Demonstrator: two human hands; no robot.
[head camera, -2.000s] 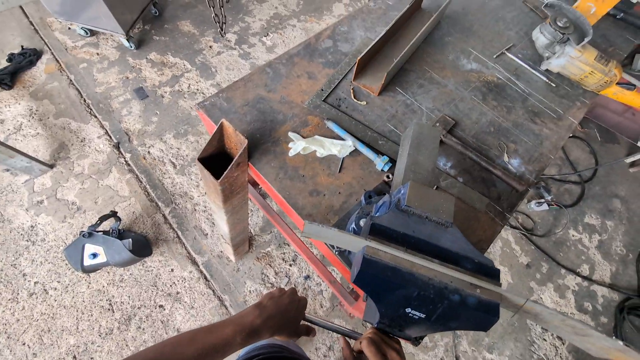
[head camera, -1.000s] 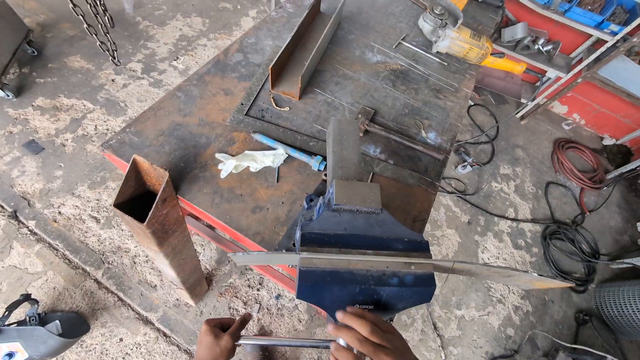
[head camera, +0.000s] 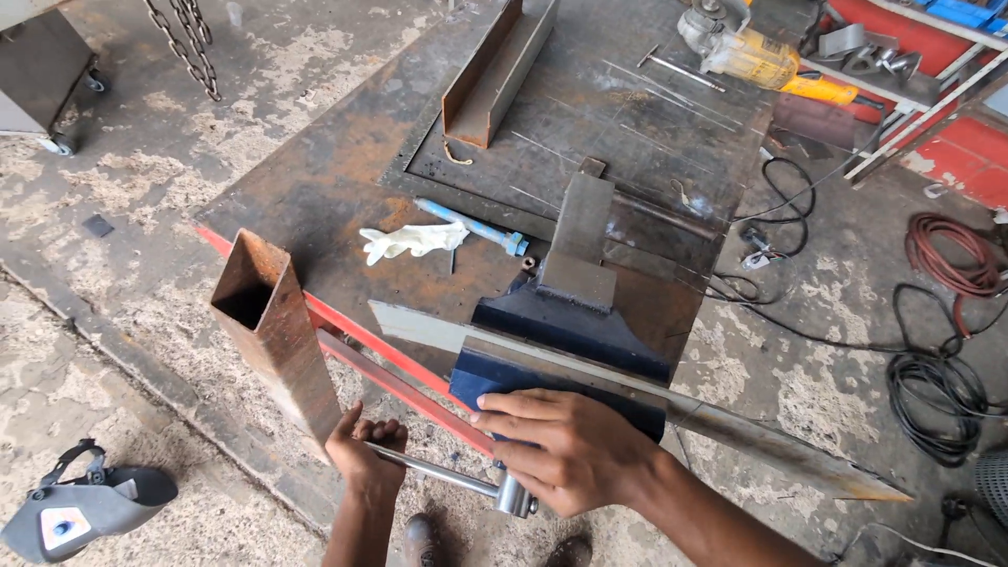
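Observation:
A blue bench vise (head camera: 551, 386) is fixed at the near edge of a steel work table (head camera: 331, 165). Between its jaws sits a long flat metal strip (head camera: 756, 445), jutting out on both sides. My left hand (head camera: 370, 453) is closed around the far end of the vise's steel handle bar (head camera: 441, 471), with its palm partly turned up. My right hand (head camera: 563, 449) lies over the front jaw and screw head of the vise, fingers spread a little and pointing left; what its fingertips press on is partly hidden.
Left of the table stands a rusty square tube (head camera: 287, 346). A white glove (head camera: 413, 240), a blue bolt (head camera: 472, 227), a steel channel (head camera: 496, 79), a hammer (head camera: 661, 216) and a yellow angle grinder (head camera: 756, 59) lie on the table. A welding helmet (head camera: 94, 504) and coiled cables (head camera: 937, 409) rest on the floor.
My right hand has moved from the handle area up onto the vise's front jaw. The handle bar now points to the left from the screw head, with my left hand at its end.

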